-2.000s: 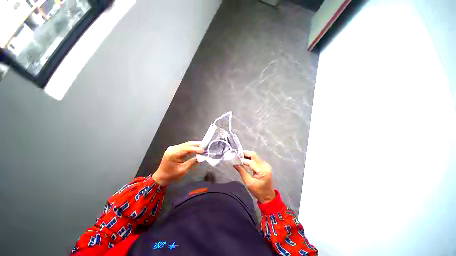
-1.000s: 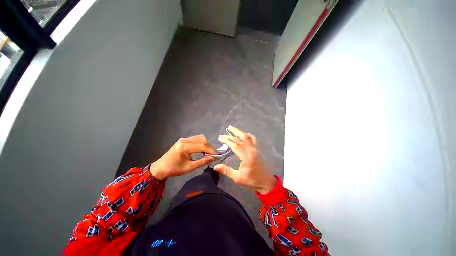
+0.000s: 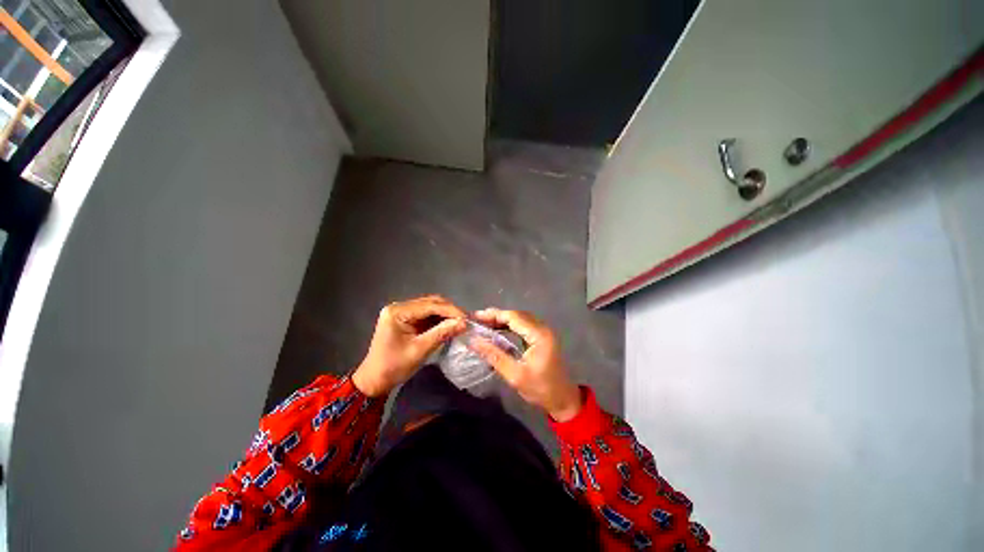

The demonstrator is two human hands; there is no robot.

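Observation:
A small white, crumpled, partly see-through piece, perhaps a face mask (image 3: 466, 363), is between my two hands at the lower middle of the view, in front of the dark apron (image 3: 464, 474). My left hand (image 3: 415, 336) pinches its upper left edge between thumb and fingertips. My right hand (image 3: 527, 358) pinches its upper right side. The fingertips of both hands are close together. The fingers hide part of the piece, and its exact shape is blurred.
A pale grey-green door (image 3: 798, 97) with a red edge strip and silver lever handle (image 3: 740, 173) stands open at the upper right. Another pale door leaf (image 3: 410, 81) is ahead beside a dark opening. Grey wall and window (image 3: 54, 86) are left; grey floor (image 3: 464, 226) lies between.
The doors have come nearer and the handle now shows. The white piece went from spread open, to mostly hidden by my hands, to hanging crumpled below my fingers.

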